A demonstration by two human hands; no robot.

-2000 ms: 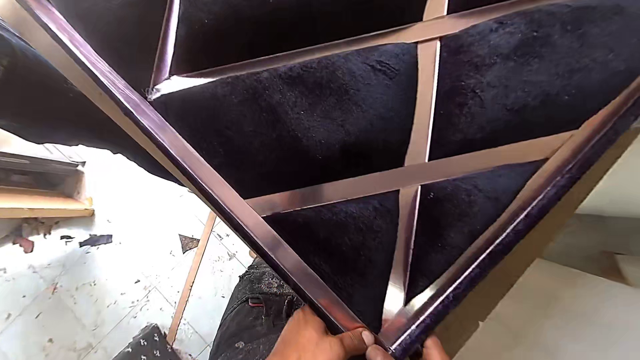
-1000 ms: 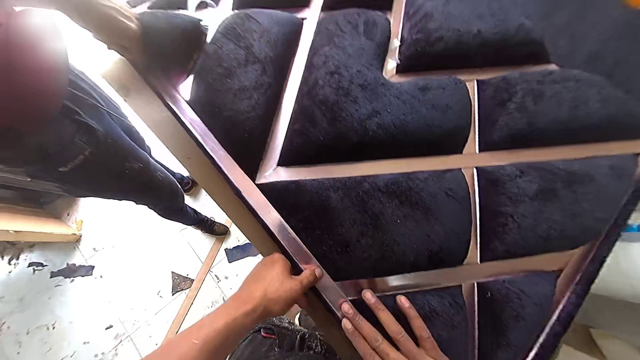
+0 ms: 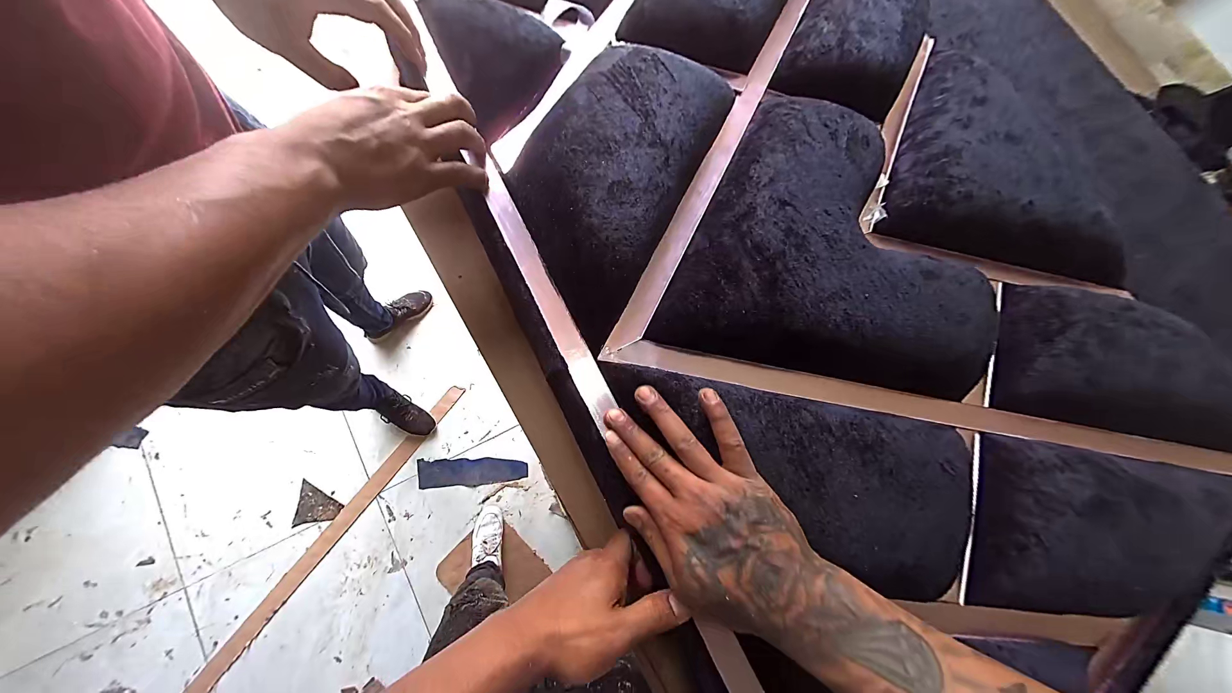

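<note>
A large padded panel in dark plush fabric lies at a slant, its cushions divided by shiny pinkish metallic strips. Along its left border runs a flat metallic trim strip. My left hand grips the panel's edge near the bottom centre, thumb on the border; some of its fingers are hidden. Just above and right of it, my right hand lies palm down with fingers spread, its fingertips on the trim strip and the dark fabric. Higher on the same border, a co-worker's hand touches the strip, with their other hand beyond.
The co-worker, in a maroon top and dark trousers, stands at the left beside the panel. A long narrow wooden strip, a dark fabric scrap and small debris lie on the tiled floor. My white shoe shows below the panel's edge.
My hands have gone from the panel's bottom corner up along its left border, and my right hand has spread flat. A co-worker has come in at the left, hands on the border. The view has shifted.
</note>
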